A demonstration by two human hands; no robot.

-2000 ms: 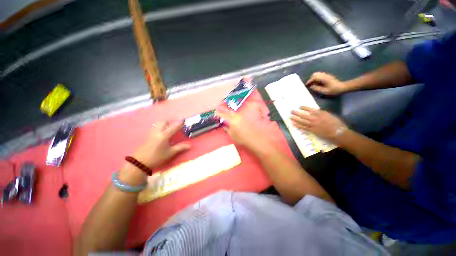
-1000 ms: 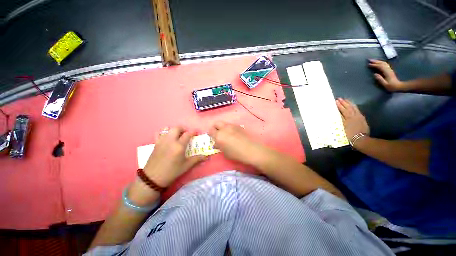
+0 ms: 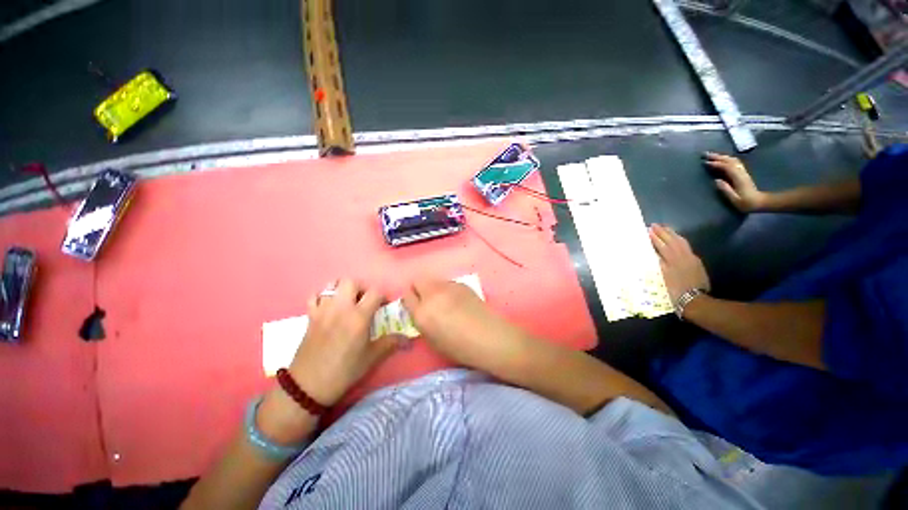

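Observation:
A pale yellow-white label strip (image 3: 286,344) lies flat on the red-pink mat in front of me. My left hand (image 3: 345,329) and my right hand (image 3: 438,317) are both on it, fingertips close together over its printed middle part. Whether a label is pinched between the fingers is hidden. A battery pack (image 3: 422,220), dark and silver side up, lies on the mat just beyond my hands, its red and dark leads trailing right. A second pack with a green area (image 3: 506,173) lies at the mat's upper right corner.
More packs lie at left (image 3: 99,214) (image 3: 15,293). A yellow pack (image 3: 133,104), a slotted orange-brown bar (image 3: 329,85) and a pale crossbar (image 3: 705,75) are on the belt. At right, a person in blue rests a hand (image 3: 681,267) by more label strips (image 3: 615,234).
My hands have come back from the pack to the strip since the earliest frame, leaving the pack on the mat. Over the last second they have barely moved; the view has shifted slightly.

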